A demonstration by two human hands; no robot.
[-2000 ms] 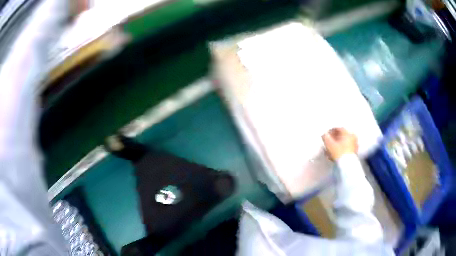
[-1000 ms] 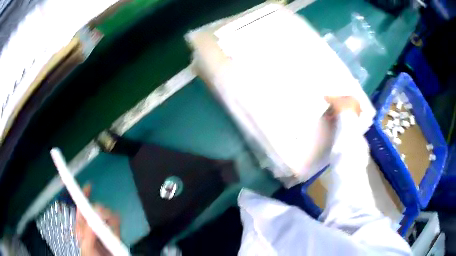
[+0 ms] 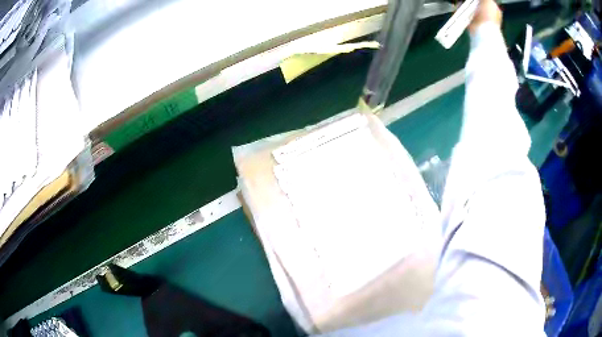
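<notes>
My right hand (image 3: pixel 487 14) is at the top right edge, small and partly cut off, closed on a white arm (image 3: pixel 457 25). It is beyond the stack, over the dark green conveyor. The arm stack (image 3: pixel 350 204), white arms in rows on tan sheets, lies in the middle of the bench. My right sleeve covers its right side. The black jig (image 3: pixel 188 312) is at the bottom left, cut off by the lower edge. My left hand is out of the picture.
The conveyor's pale edge rail (image 3: pixel 158 240) runs diagonally behind the stack. A grey post (image 3: pixel 391 56) stands behind it. More white arms (image 3: pixel 26 138) lie on the overhead shelf at left. A blue bin (image 3: pixel 558 283) is at the lower right. Hubs (image 3: pixel 53 327) show at bottom left.
My right hand has moved from the stack to the far top right and now holds a white arm. My left hand, which held a white arm, has left the picture. The view has shifted.
</notes>
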